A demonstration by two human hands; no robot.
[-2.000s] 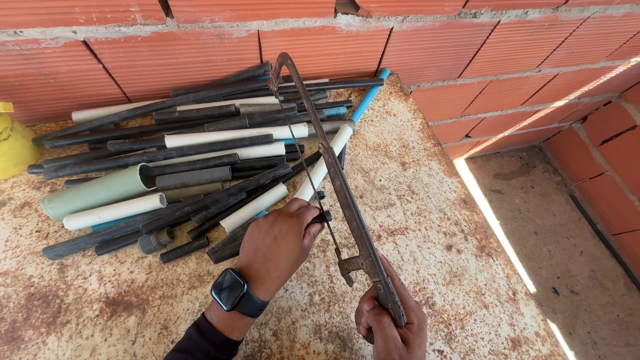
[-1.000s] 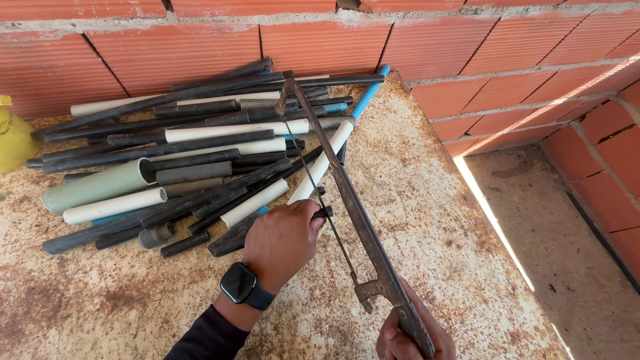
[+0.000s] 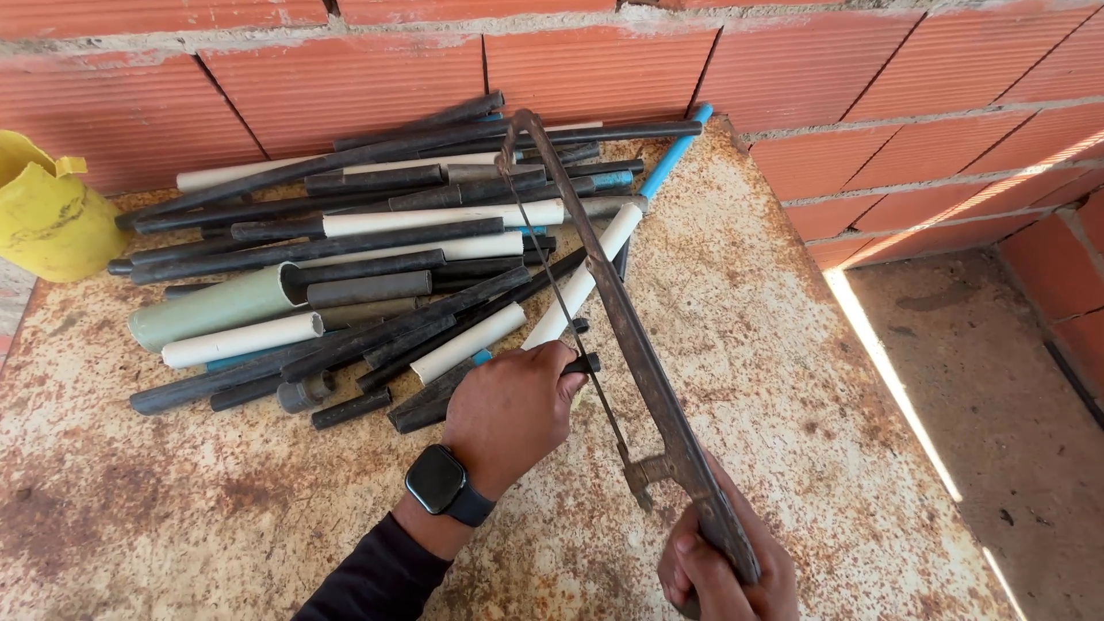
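Note:
My left hand (image 3: 513, 410), with a dark watch on its wrist, grips a short black plastic pipe (image 3: 584, 363) whose end sticks out past the fingers. Closed around the handle of a rusty hacksaw (image 3: 634, 323) is my right hand (image 3: 729, 561). The thin saw blade (image 3: 561, 302) runs beside my left fingers and crosses over the black pipe; whether it sits in a cut cannot be told. Another small black pipe end (image 3: 580, 325) shows just beyond. A white pipe (image 3: 586, 280) lies slanted behind the saw frame.
A pile of black, white and blue pipe pieces (image 3: 388, 233), with a wide pale green pipe (image 3: 216, 306), covers the back left of the rusty metal tabletop (image 3: 285, 509). A cut yellow plastic container (image 3: 52, 216) stands at far left. Brick walls (image 3: 595, 73) rise behind and to the right.
My right hand and the hacksaw have moved back and forth: toward me between the first two frames, then away again. My left hand stays on the black pipe.

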